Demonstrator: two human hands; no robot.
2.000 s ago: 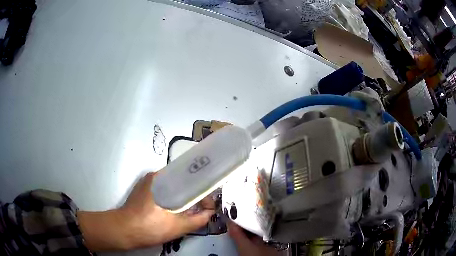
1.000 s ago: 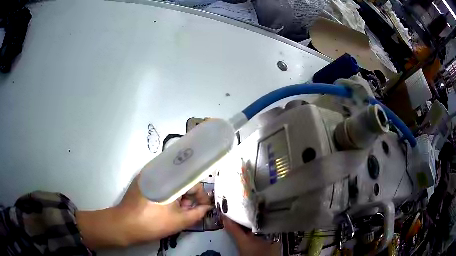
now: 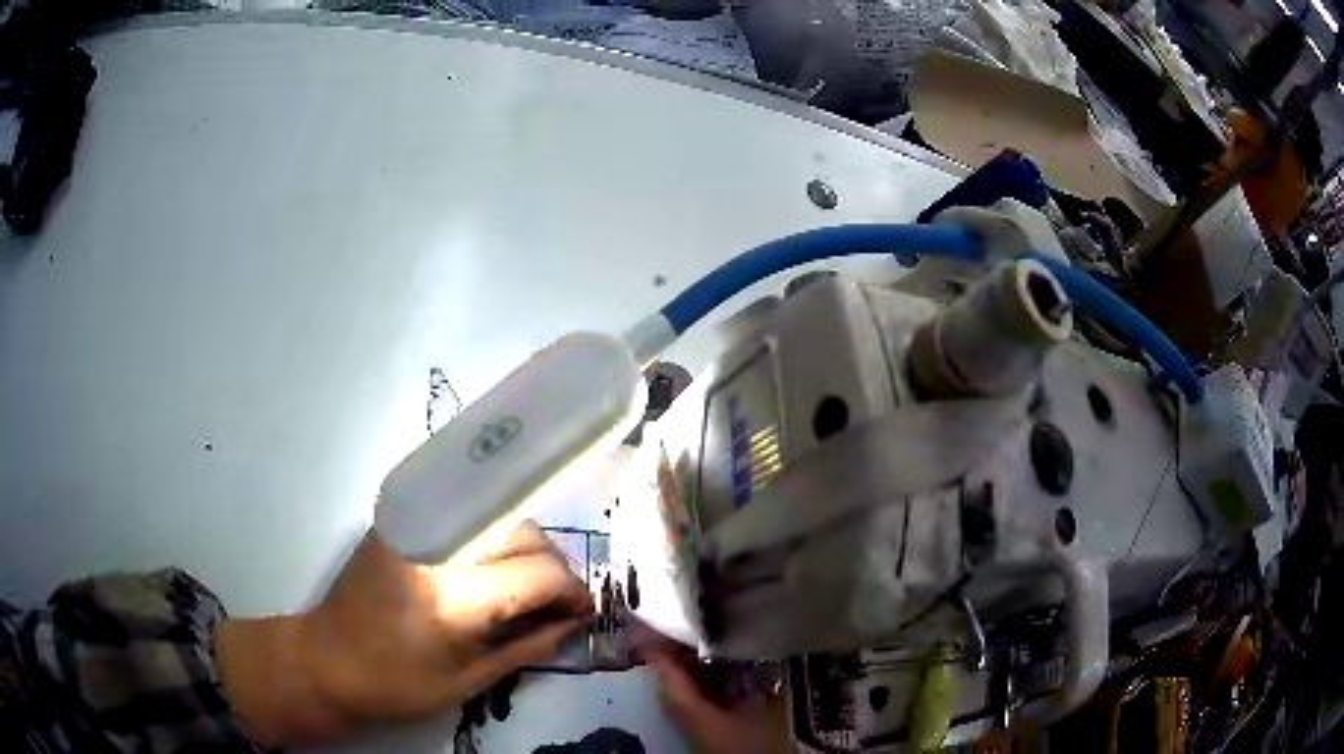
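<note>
An off-white industrial sewing machine (image 3: 870, 471) stands right of centre. Its white oval lamp (image 3: 509, 442) hangs on a blue flexible neck and covers part of my left hand (image 3: 442, 626). My left hand is beside the metal needle plate (image 3: 602, 633), fingers bent together; whether they hold a piece is hidden. My right hand (image 3: 715, 707) shows only in part below the machine head, its fingers near the needle area; its grip is hidden. Small dark cloth (image 3: 590, 741) lies at the bottom edge.
The white table (image 3: 266, 295) spreads to the left. A dark cloth bundle (image 3: 52, 133) lies at the far left. Papers, grey plastic and brown card (image 3: 1017, 125) lie behind the table edge. A yellow-green handled tool (image 3: 932, 704) and orange-yellow handles (image 3: 1169, 714) are at the lower right.
The view has shifted, so the machine and lamp appear further left. The dark-edged piece and tan part behind the lamp no longer show there. My left fingers are drawn closer together.
</note>
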